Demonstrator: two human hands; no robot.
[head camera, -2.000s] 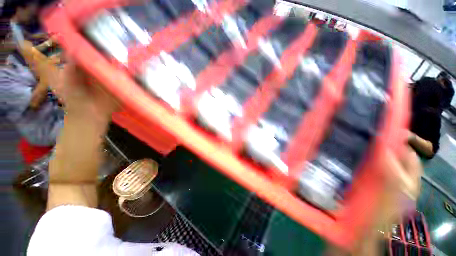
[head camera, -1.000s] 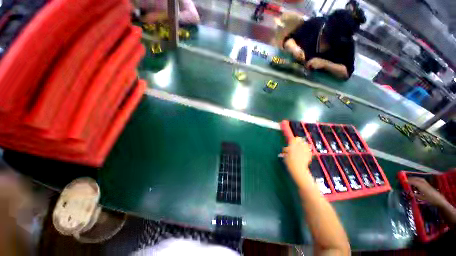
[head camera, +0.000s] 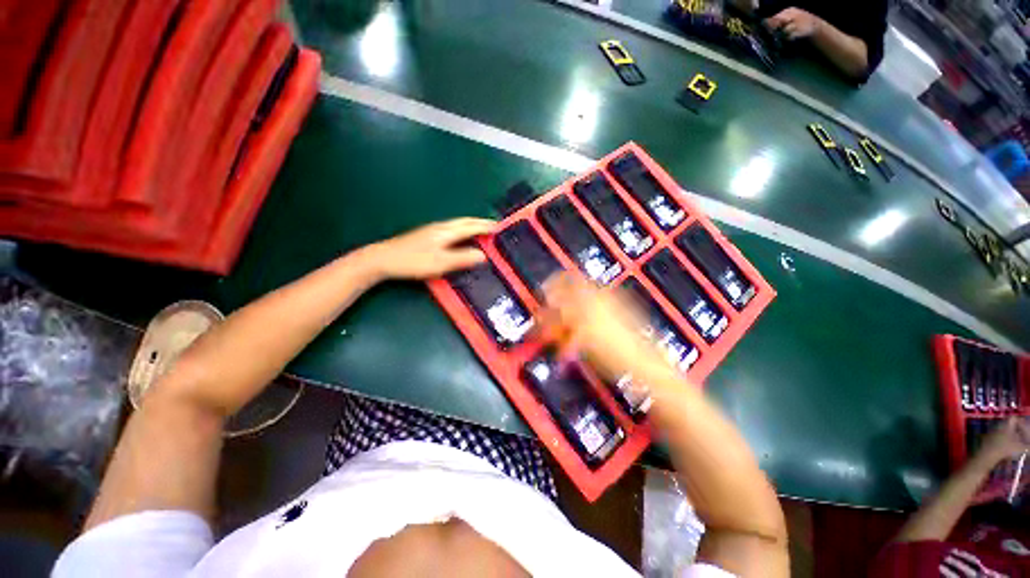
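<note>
A red phone tray (head camera: 740, 318) with two rows of black phones lies at an angle on the green bench, its lower corner at the front edge. My left hand (head camera: 433, 248) holds the tray's left corner, fingers at the rim beside a phone (head camera: 492, 303). My right hand (head camera: 587, 318) is motion-blurred over the middle of the tray and hides parts of several phones. A small blurred orange thing shows at its fingertips; I cannot tell what it is. A dark patch (head camera: 517, 196) lies just beyond the tray's upper left side.
Stacked red trays (head camera: 147, 147) stand at the left. A round stool (head camera: 175, 344) is below the bench edge. Yellow-and-black pieces (head camera: 700, 88) lie across the pale line (head camera: 474, 138). Another person's hand (head camera: 796, 23) is at the far side. Another phone tray (head camera: 949, 395) and person are at the right.
The tray has come left and nearer and is turned, covering most of the dark gridded strips. My left hand has come onto its corner. My right hand has moved from its edge to over its middle.
</note>
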